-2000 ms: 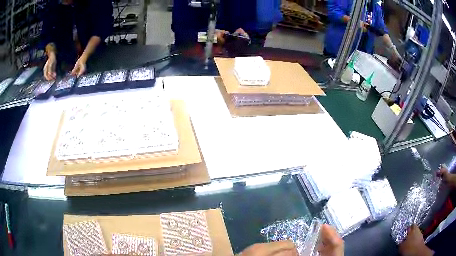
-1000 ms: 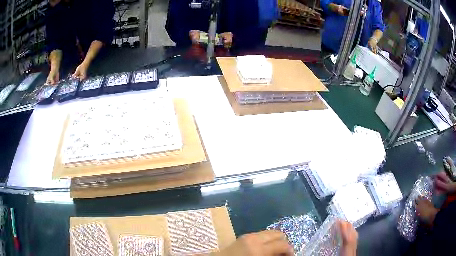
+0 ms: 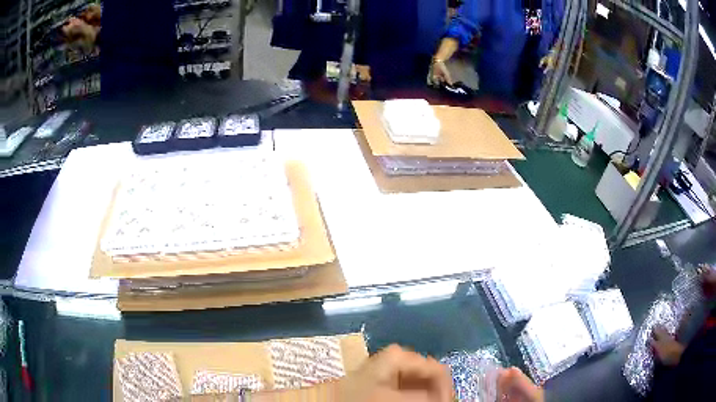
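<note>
My left hand (image 3: 404, 378) is blurred at the bottom edge, just right of the near cardboard sheet (image 3: 188, 351), with fingers curled; what it may hold is hidden. My right hand (image 3: 520, 386), cut off by the bottom edge, is at the side of a clear lens plate (image 3: 488, 381) and appears to grip it. Crinkled clear plastic (image 3: 463, 367) lies behind the plate. Three ribbed lens plates, one at the left (image 3: 149, 375), lie on the near cardboard. Whitish lens stacks (image 3: 556, 334) stand to the right.
A large layered stack (image 3: 204, 208) and a smaller one (image 3: 451, 129) stand on the white surface (image 3: 392, 243). Black housings (image 3: 196, 132) lie behind. A marker (image 3: 24, 357) is at left. Another person's hand (image 3: 667, 345) with shiny plastic (image 3: 650, 334) is at right; a metal frame (image 3: 667, 126) rises there.
My left hand has moved up and its fingers are curled. My right hand and the plate are lower, partly out of view. Fewer black housings show; the hands behind them are gone.
</note>
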